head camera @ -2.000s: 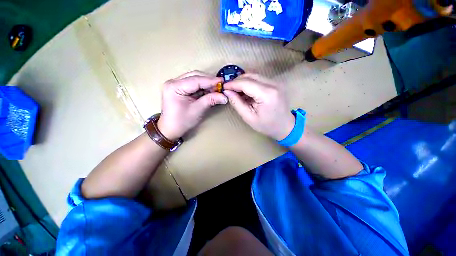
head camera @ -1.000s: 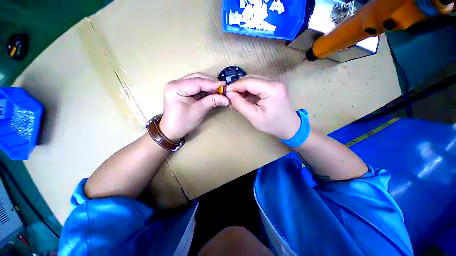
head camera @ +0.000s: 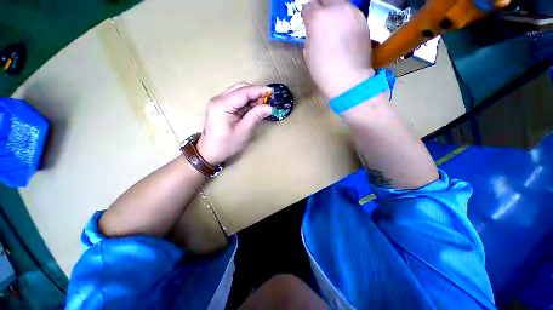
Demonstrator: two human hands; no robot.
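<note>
A round dark unit (head camera: 282,97) with a green patch at its lower edge is over the tan cardboard, in the middle of the view. My left hand (head camera: 233,124) pinches a small orange part (head camera: 267,97) between thumb and fingers at the unit's left edge. My right hand (head camera: 338,45) is at the top, over the near edge of the blue bin (head camera: 286,33) of white pieces. Its fingertips are at the bin and partly cut off by the frame's top, so whether they hold anything cannot be told.
The orange screwdriver (head camera: 418,36) lies over a silver metal box (head camera: 432,56) at upper right. Another blue bin (head camera: 23,142) stands at the left edge. A dark round unit (head camera: 12,59) lies on the green surface at upper left. Cardboard mat (head camera: 291,166) lies beneath my hands.
My right hand has left the unit and moved up to the blue bin. My left hand stays at the unit with the orange part. More of the unit shows, with its green patch.
</note>
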